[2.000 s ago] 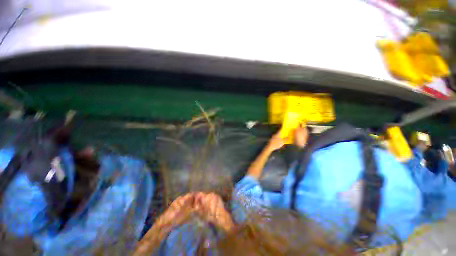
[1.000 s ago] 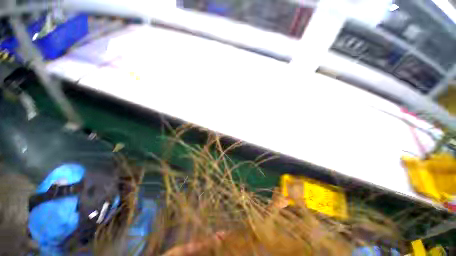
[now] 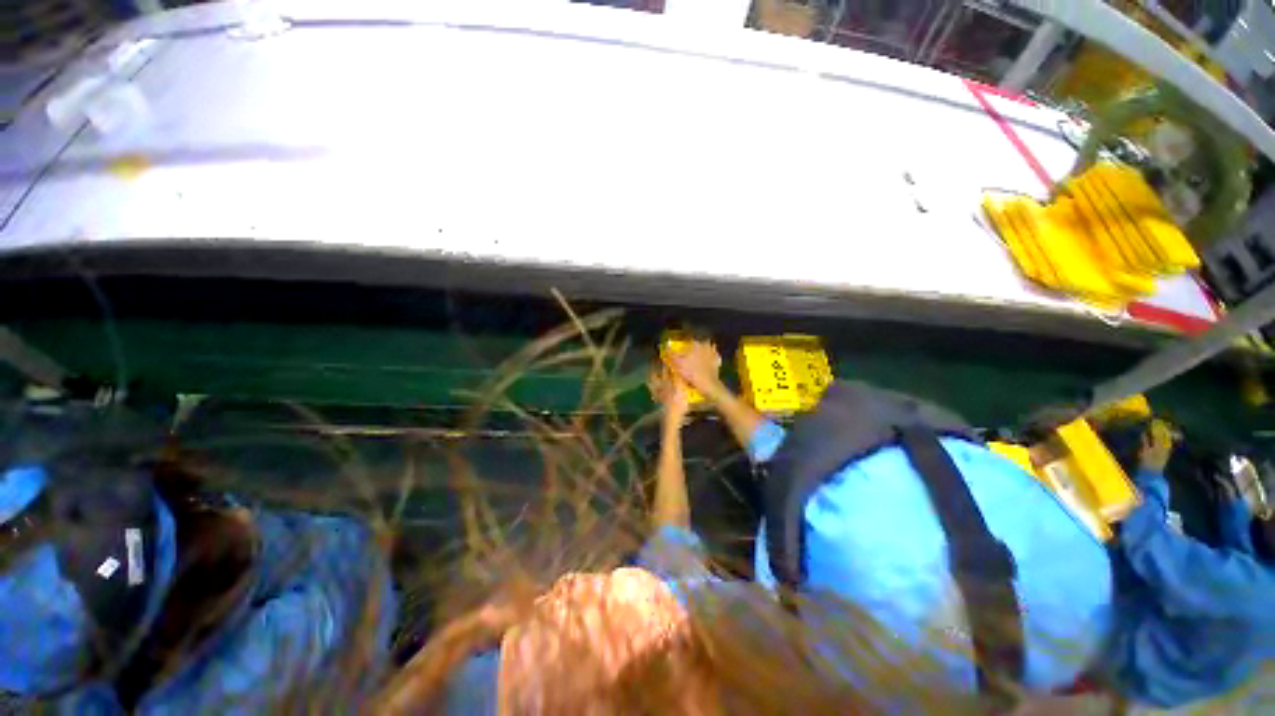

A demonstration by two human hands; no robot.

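Observation:
My right hand [image 3: 601, 636] seems to be the large blurred skin-coloured shape at the bottom centre, low and near me. My left hand [image 3: 483, 627] seems to be beside it on the left, mostly covered by brown strands. Fingers and anything held cannot be made out. Ahead, a small yellow carton [image 3: 786, 374] with black print lies on the green conveyor belt [image 3: 308, 361]. Another worker's two hands are on a second yellow carton [image 3: 678, 344] just left of it.
A worker in a blue cap [image 3: 895, 525] sits close on my right, another in blue [image 3: 301, 616] on my left. A white raised surface [image 3: 559, 154] runs behind the belt. Flat yellow cartons [image 3: 1098, 231] lie at its right end. A far-right worker has an open yellow carton [image 3: 1084, 476].
The view swung away and back. The neighbour's hands hold a carton on the belt, left of the other one. My hands were together at the bottom centre; they now look larger and nearer.

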